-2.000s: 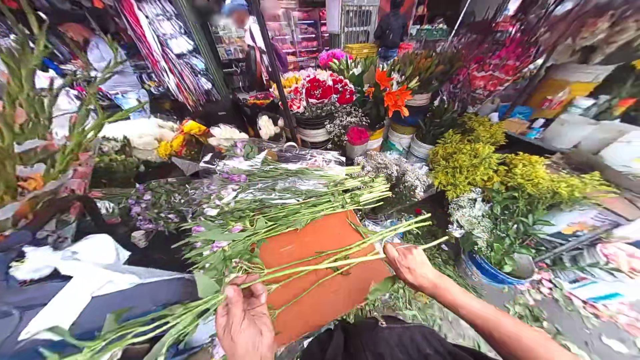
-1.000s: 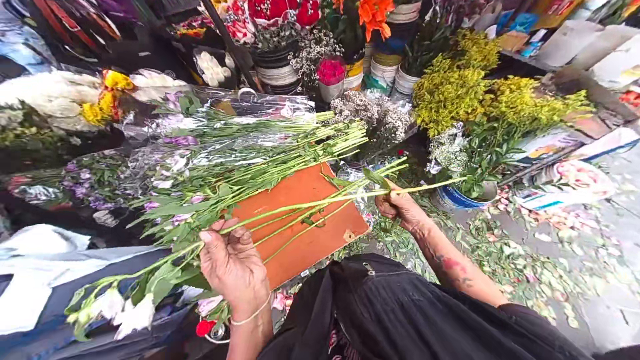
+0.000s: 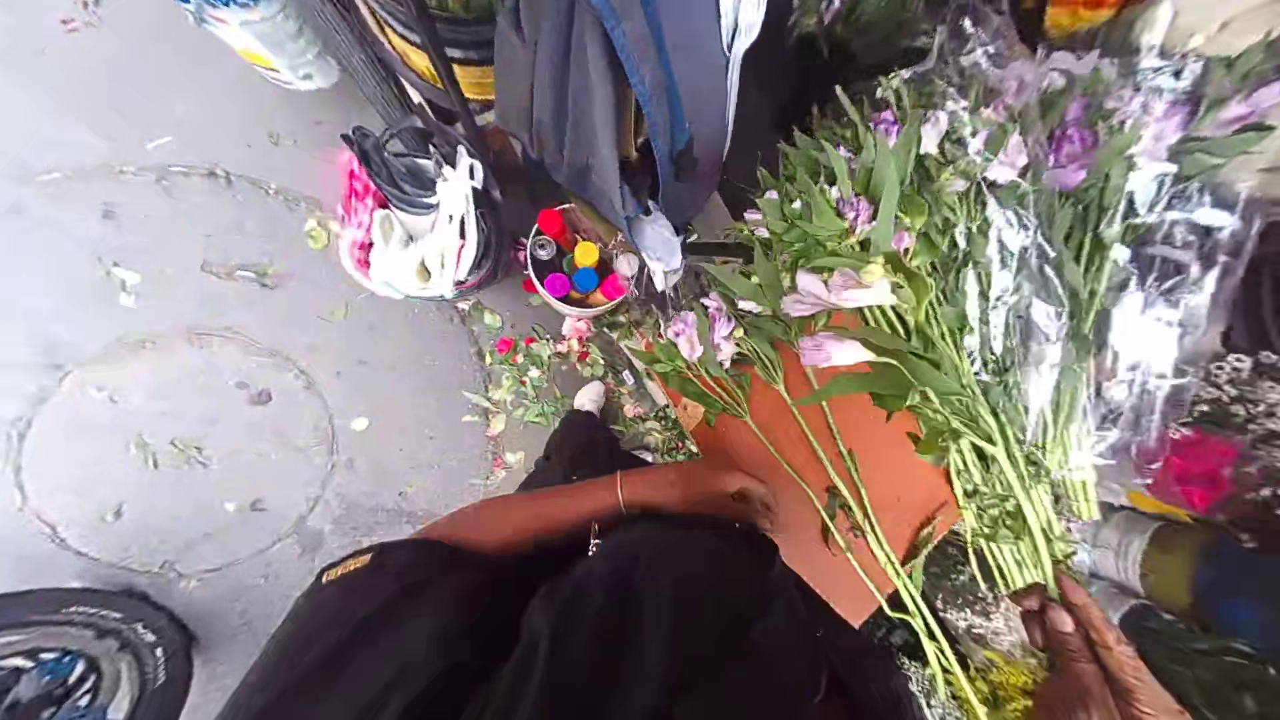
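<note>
Several loose alstroemeria stems (image 3: 850, 490) with pale pink blooms lie across an orange-brown board (image 3: 800, 450). My left hand (image 3: 745, 495), with a thin bracelet at its wrist, is at the board's near edge; its fingers are blurred and partly hidden, and no stem shows in it. To the right of the board lies a thick bunch of alstroemeria (image 3: 970, 400), its cut ends toward the lower right. My right hand (image 3: 1085, 645) pinches stem ends of that bunch between thumb and finger. Beyond it are more purple alstroemeria in clear plastic wrap (image 3: 1075, 240).
A white bucket of spray cans with coloured caps (image 3: 578, 270) stands on the ground beyond the board, beside a bin with white and black cloth or bags (image 3: 420, 220). Cut leaves and petals (image 3: 540, 370) litter the pavement. A tyre (image 3: 100, 650) is at lower left.
The view has swung strongly to the left and down. My left hand no longer holds the long stems it held earlier; my right hand has moved to the bunch's stem ends.
</note>
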